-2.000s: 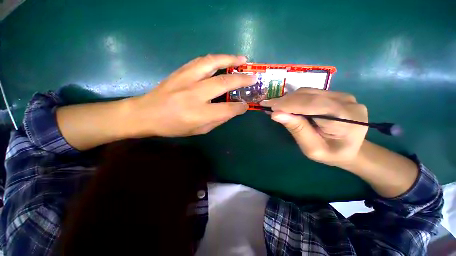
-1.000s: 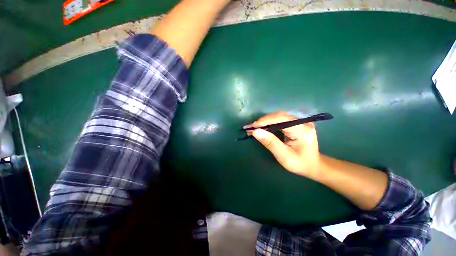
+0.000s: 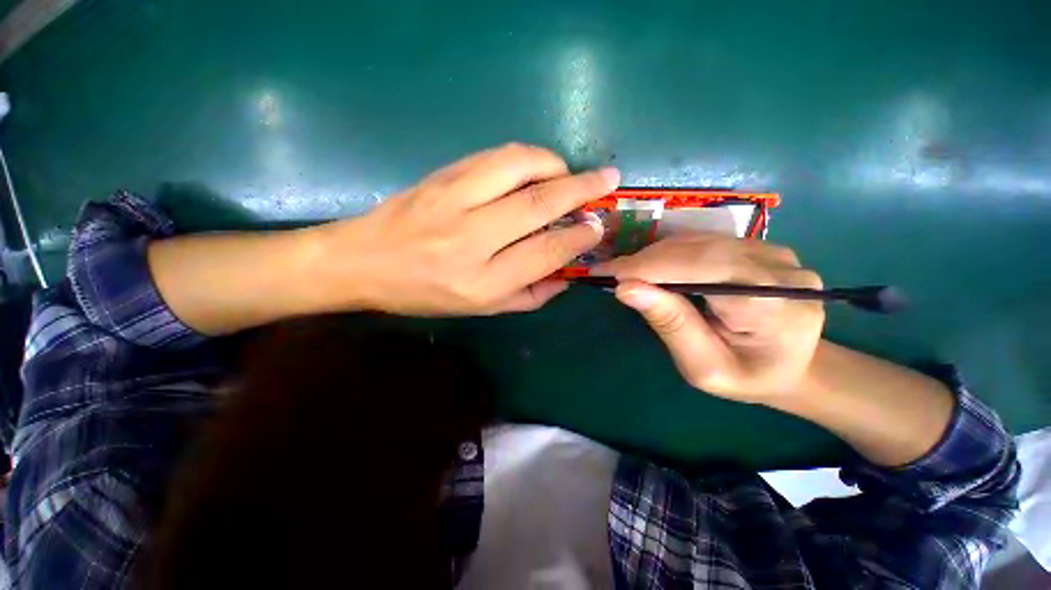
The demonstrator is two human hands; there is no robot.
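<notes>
An open phone housing (image 3: 692, 197) with a bright orange-red rim lies face up in front of me. A green patch shows mid-housing and a white area fills its right part. My left hand (image 3: 473, 231) covers and grips the left end, fingers over the top and lower edges. My right hand (image 3: 738, 300) holds black tweezers (image 3: 847, 296), lying roughly level, with the tips at the housing's lower edge. The tips and the part under my left fingers are hidden.
The glossy dark green work surface (image 3: 403, 92) surrounds the housing. A pale strip (image 3: 29, 25) shows at the top left corner. A white piece (image 3: 810, 485) lies by my right sleeve at the surface's near edge.
One second ago my left arm reached far forward and no phone was under my hands. Now my left hand is back, holding a housing, and the tweezers are at it.
</notes>
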